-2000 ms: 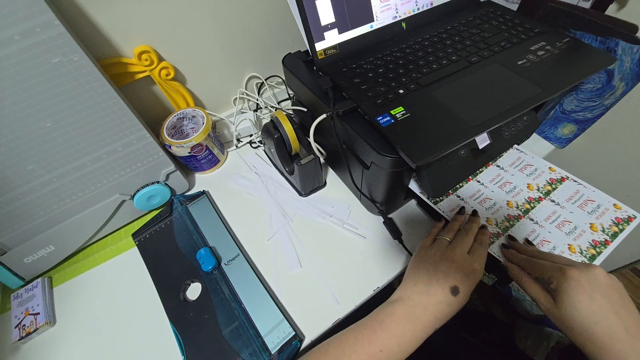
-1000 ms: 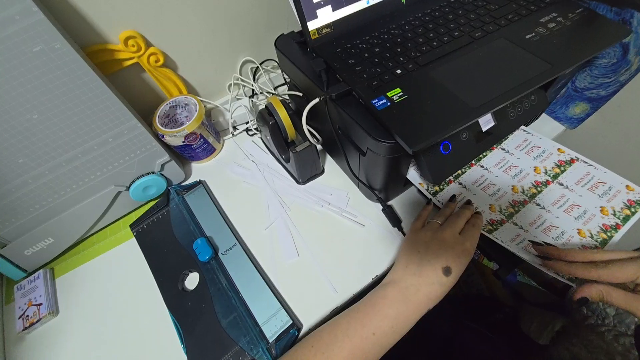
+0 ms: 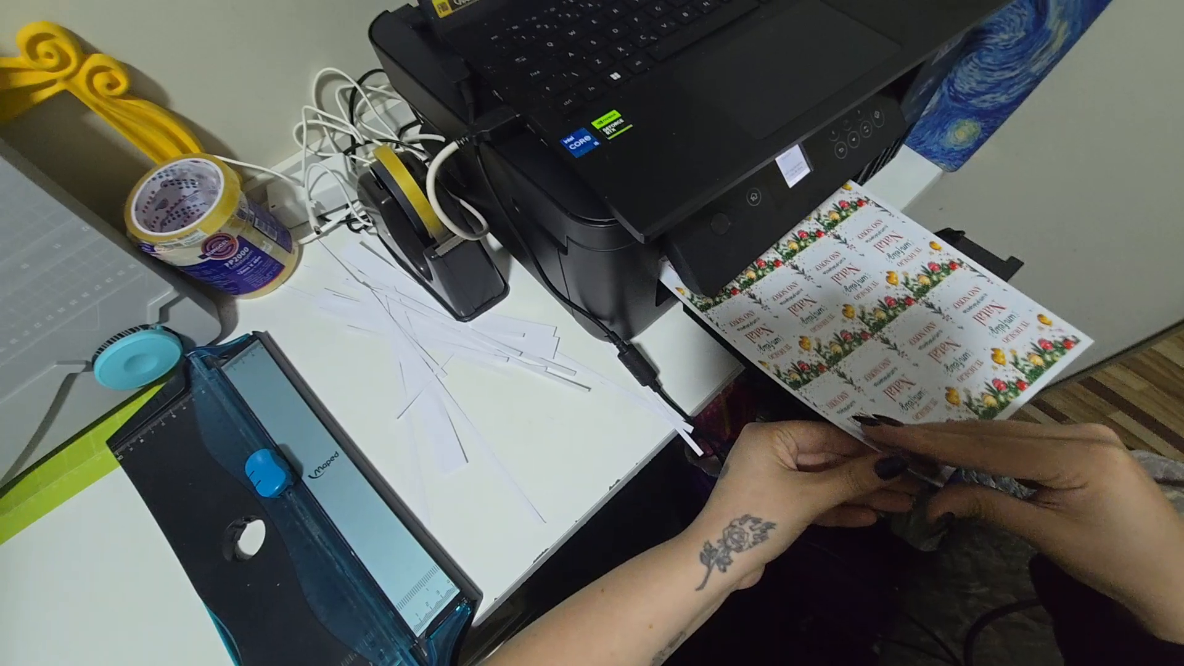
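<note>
A sheet printed with flowers and lettering (image 3: 888, 314) juts from the front of a black printer (image 3: 592, 250), under the laptop's front edge. My left hand (image 3: 805, 481) is just below the sheet's near edge, fingers curled and thumb pointing right. My right hand (image 3: 1027, 481) comes in from the right, its dark-nailed fingertips meeting the left hand near that edge. Something thin and pale shows between the hands, largely covered; whether it is part of the sheet or separate I cannot tell. What each hand grips is hidden by the fingers.
A black laptop (image 3: 740, 83) rests on the printer. On the white desk are a Maped paper trimmer (image 3: 305, 499), thin paper strips (image 3: 435, 370), a tape dispenser (image 3: 462, 277), tape rolls (image 3: 213, 227) and tangled white cables (image 3: 324, 139). A black cable (image 3: 638, 365) crosses the desk edge.
My left hand has left its flat place on the sheet's left part and is now curled at the near edge. My right hand has come close to it. The view has shifted nearer.
</note>
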